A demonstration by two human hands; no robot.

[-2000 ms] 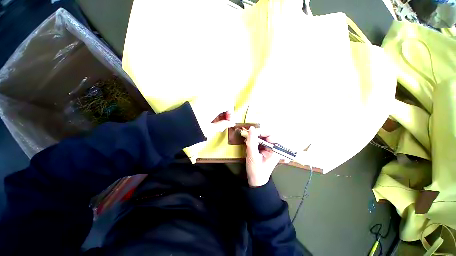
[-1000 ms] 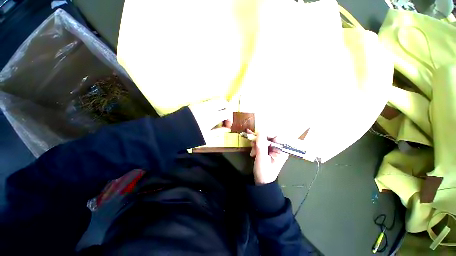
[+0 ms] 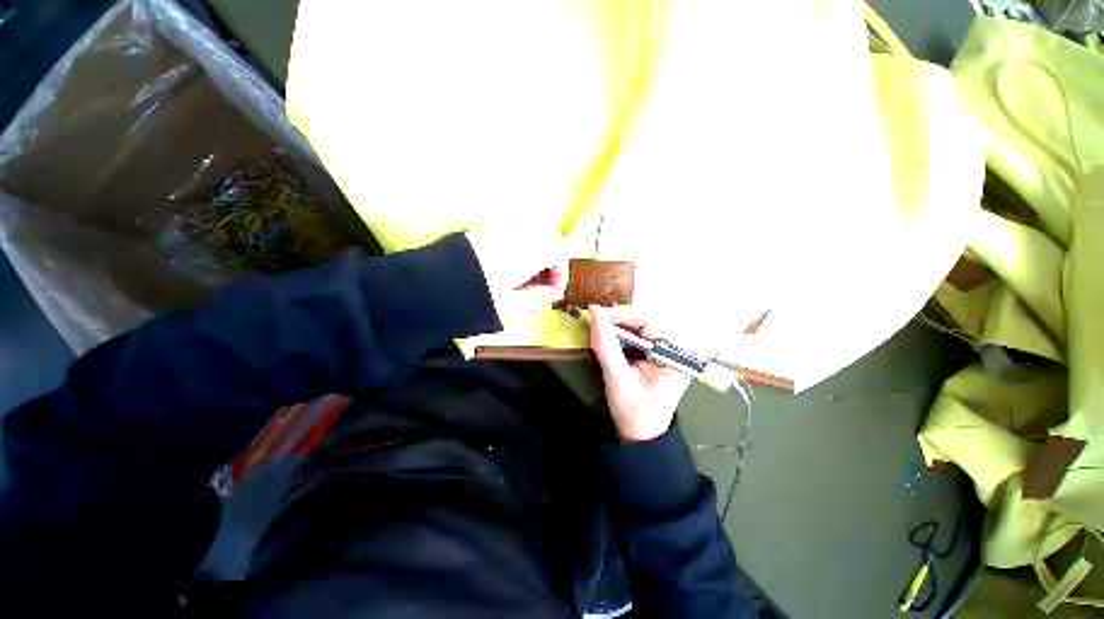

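Note:
A yellow tote bag (image 3: 775,157), mostly washed out white, lies flat in front of me. Its brown label patch (image 3: 601,282) is near the bottom edge, above the brown bottom trim (image 3: 533,354). My right hand (image 3: 638,375) holds the white thread burner pen (image 3: 663,352), its tip at the patch's lower left edge. A thin cord runs from the pen's end. My left hand (image 3: 527,272) is at the left of the patch, washed out by light; its fingers seem to press or pinch the bag, but the exact grip is unclear.
An open waste box with plastic liner (image 3: 91,157) stands at the left with tangled thread scraps (image 3: 260,218) inside. Stacked yellow bags (image 3: 1029,278) lie at the right. A small yellow-handled tool (image 3: 916,586) with black cord lies at the lower right of the dark table (image 3: 805,484).
The label patch and bottom edge have moved up in view over the two seconds. The pen tip has moved from the patch's face to its lower left edge. Both hands stay at the patch.

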